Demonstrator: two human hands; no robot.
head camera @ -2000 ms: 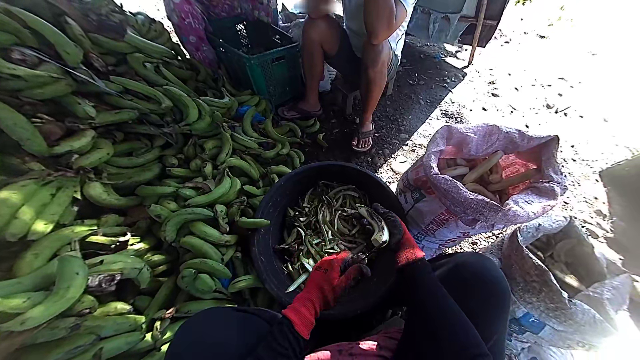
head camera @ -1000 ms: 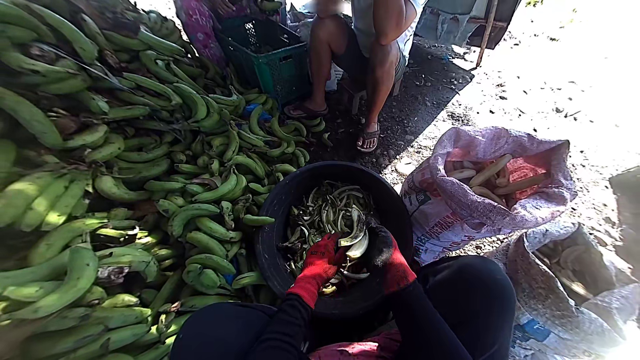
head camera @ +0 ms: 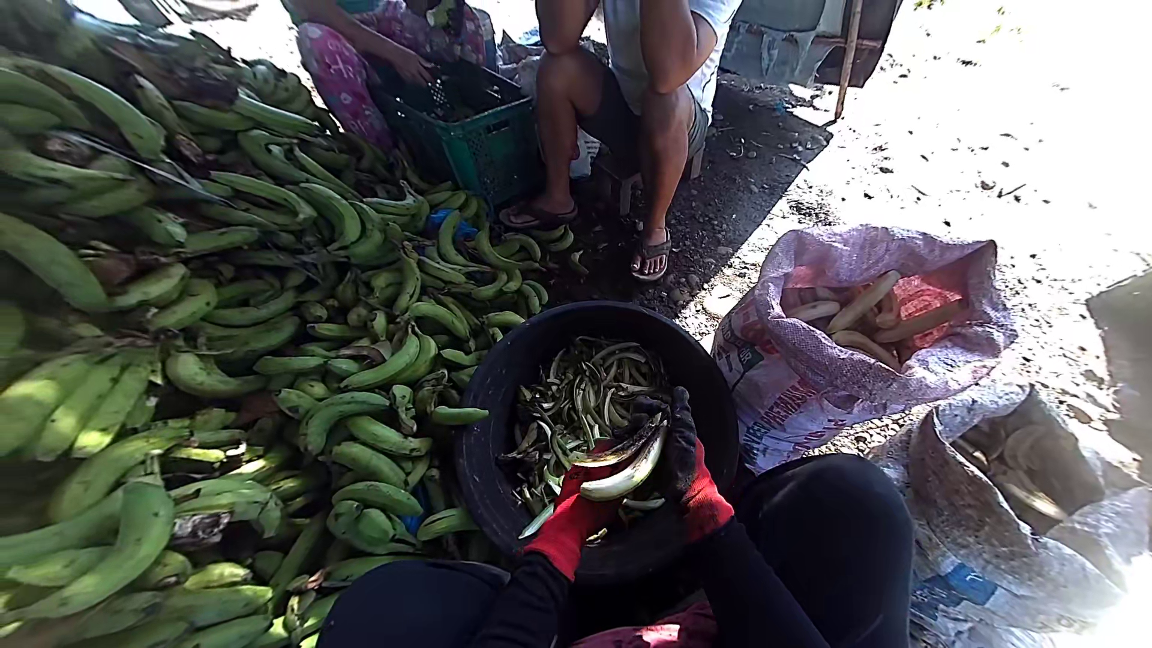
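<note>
My left hand (head camera: 589,504), in a red glove, holds a partly peeled green banana (head camera: 627,475) over a black round tub (head camera: 490,450). The pale flesh of the banana faces up, with a dark strip of peel along its upper side. My right hand (head camera: 691,468), in a red and dark glove, is at the right end of the banana, its fingers against it; whether it grips anything is hidden. Green and whitish peels (head camera: 594,387) fill the tub below both hands. No tool shows in either hand.
A heap of green bananas (head camera: 360,432) lies left. A woven sack (head camera: 801,333) of peeled bananas stands right, with another open sack (head camera: 954,486) nearer. Beyond are a green plastic crate (head camera: 490,144), a seated person (head camera: 621,99) and another person's hand (head camera: 412,67).
The banana's pale flesh shows plainly between my hands now. The person beyond the crate has a hand at its rim, where two seconds ago none showed.
</note>
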